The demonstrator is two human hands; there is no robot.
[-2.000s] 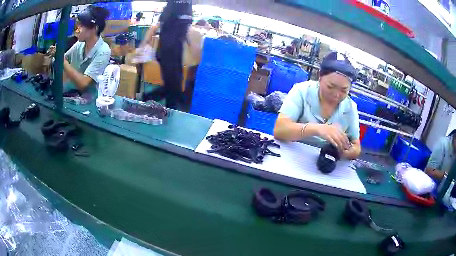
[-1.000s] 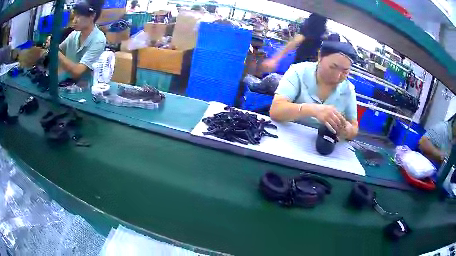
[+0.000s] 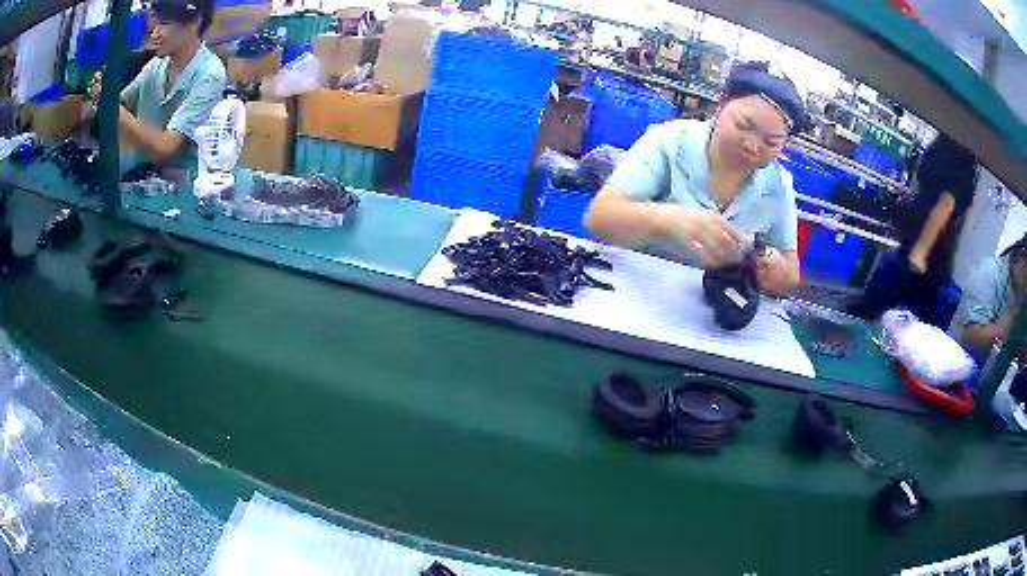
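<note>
Neither of my hands is in the picture. A part-built headphone (image 3: 673, 412) with two round black cups lies on the green conveyor belt (image 3: 372, 383) in front of me. To its right lies another headset (image 3: 820, 428), its cups apart and joined by a thin band or wire; the lower cup has a small white label. More black headphones (image 3: 137, 273) lie on the belt at the left. The near white sheet (image 3: 304, 546) shows at the bottom edge, with a small black piece (image 3: 437, 568) on it, cut off by the frame.
Across the belt, a person (image 3: 721, 191) handles a black headphone (image 3: 730, 295) beside a pile of black parts (image 3: 524, 261) on a white sheet. Clear bubble wrap (image 3: 79, 484) lies at the near left. A sheet of dark parts (image 3: 980, 559) shows at the bottom right. A green beam crosses the top right.
The view has shifted, showing more of the near white sheet and the sheet of dark parts. The standing person in dark clothes has moved from left to right in the background.
</note>
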